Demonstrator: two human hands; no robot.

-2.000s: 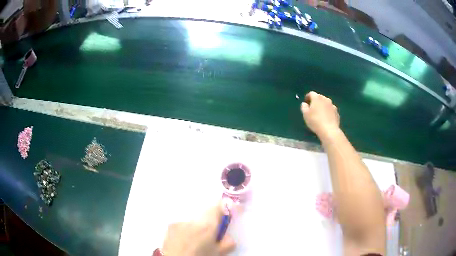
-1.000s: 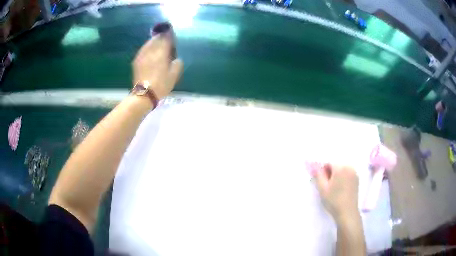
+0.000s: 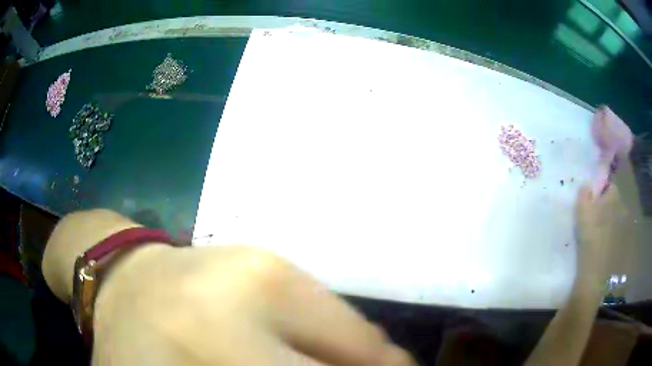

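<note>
A pink fan housing (image 3: 612, 136) is at the right edge of the white sheet (image 3: 357, 157), its round head up and its handle down. My right hand (image 3: 590, 209) is at the lower end of the handle and grips it; its fingers are small and blurred. My left hand (image 3: 243, 304), with a red-strapped watch, is large and close to the camera at the bottom left. Its fingertips are cut off by the bottom edge, so what it holds is hidden. A scatter of small light-pink parts (image 3: 520, 151) lies on the right of the sheet.
On the green bench (image 3: 143, 179) at left lie a pink pile (image 3: 58, 94), a dark-silver pile (image 3: 89, 134) and a finer brownish-grey pile (image 3: 169, 74). The green belt (image 3: 457, 25) runs behind a pale rail. A tan board (image 3: 636, 236) is at far right.
My left hand has come back from over the belt to close below the camera. My right hand has moved from the pink scatter to the pink housing. The view has tilted down.
</note>
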